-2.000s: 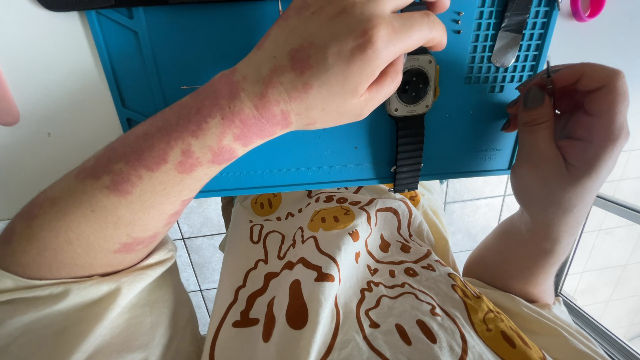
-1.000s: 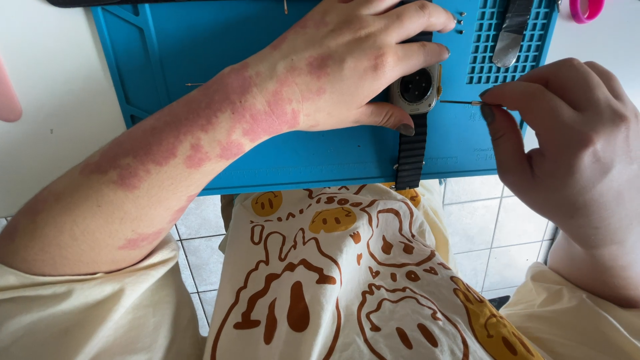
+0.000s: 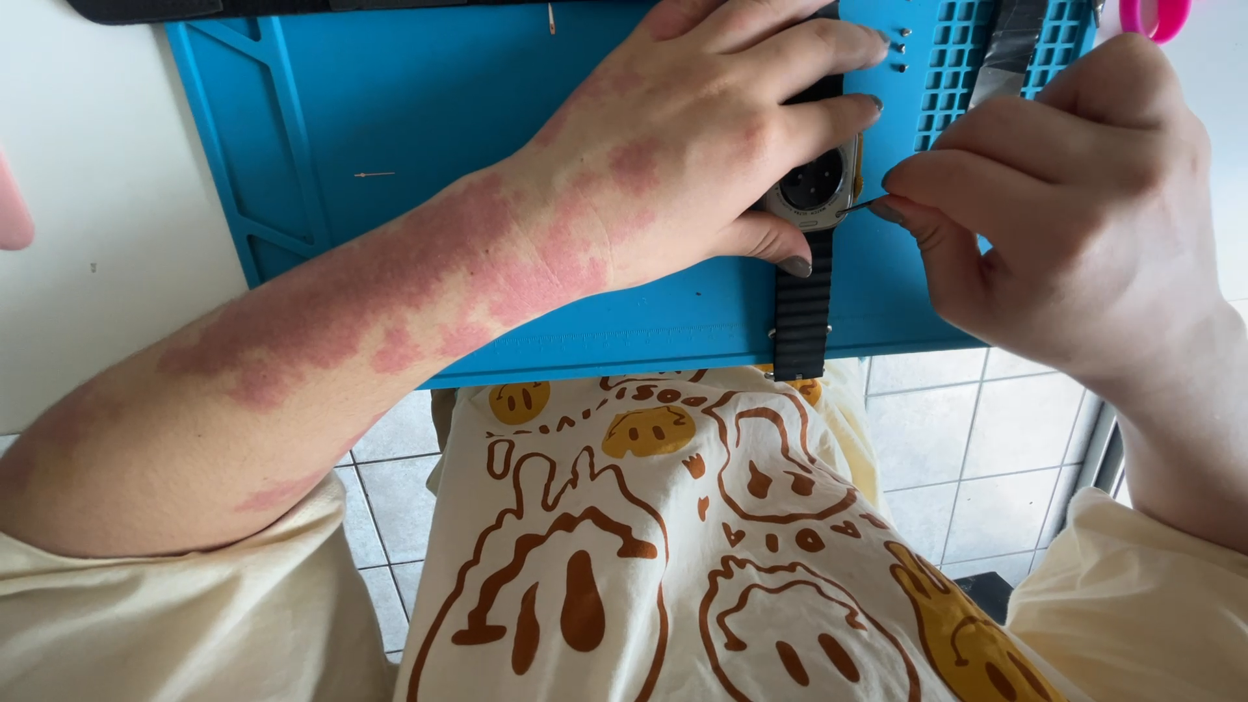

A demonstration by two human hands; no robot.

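Note:
A smartwatch (image 3: 812, 185) lies back side up on a blue silicone work mat (image 3: 409, 107), its dark sensor disc facing me. Its black ribbed watch band (image 3: 802, 302) runs down over the mat's front edge. My left hand (image 3: 712, 146) presses on the watch from the left, fingers across its upper part and thumb at its lower left. Between thumb and forefinger, my right hand (image 3: 1053, 195) pinches a thin dark pointed tool (image 3: 862, 205), whose tip meets the lower right edge of the watch case. Most of that tool is hidden by my fingers.
Several tiny screws (image 3: 903, 51) stand on the mat. A dark strip with a silvery end (image 3: 1004, 63) lies over the mat's grid. Small thin metal pieces (image 3: 374, 175) lie left. A pink ring-shaped object (image 3: 1155, 18) is at the top right, a black object (image 3: 292, 8) at the top left.
My right hand has moved left, bringing the tool's tip to the watch. My left hand, higher up two seconds ago, has come down, its thumb now beside the lower case.

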